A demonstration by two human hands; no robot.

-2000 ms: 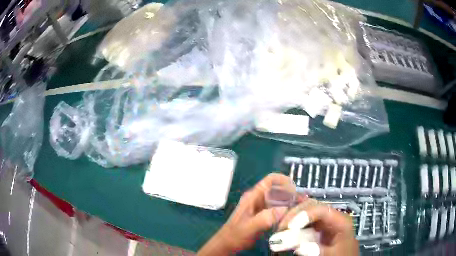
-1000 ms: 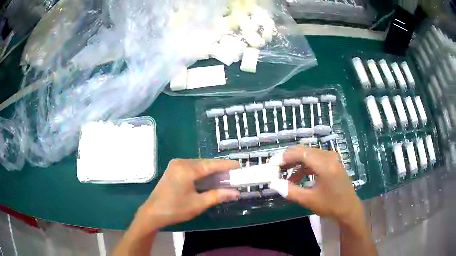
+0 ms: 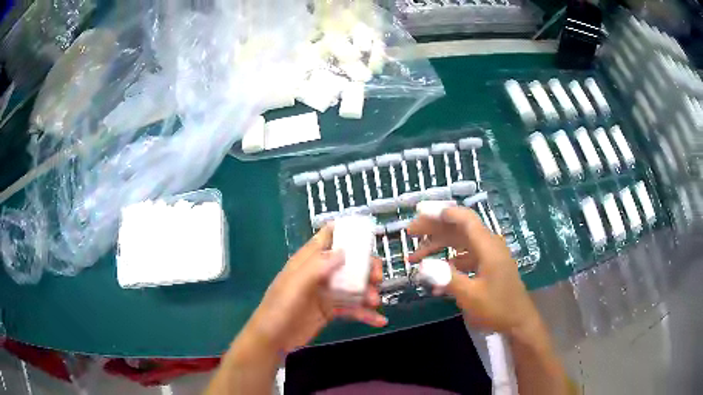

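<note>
My left hand (image 3: 308,289) holds a smooth white block-shaped housing (image 3: 352,258), roughly upright, between thumb and fingers. My right hand (image 3: 474,270) is just to its right, apart from the housing, with its fingers spread. White finger cots (image 3: 436,272) cover the thumb tip and a fingertip. I see nothing between its fingers. The clear parts blister tray (image 3: 505,170) lies under and behind both hands, with rows of shafted parts (image 3: 385,185); the hands hide some of its front rows.
The parts tub (image 3: 224,239) of white pieces stands at left. The large poly bag (image 3: 181,92) lies at back left, with loose housings (image 3: 291,131) at its right end. The finished-unit tray (image 3: 566,193) is at right, stacked trays (image 3: 663,85) far right, a black block (image 3: 580,35) at back right.
The housing has turned from lying sideways between both hands to roughly upright in my left hand. My right hand has separated from it. The view has shifted slightly.
</note>
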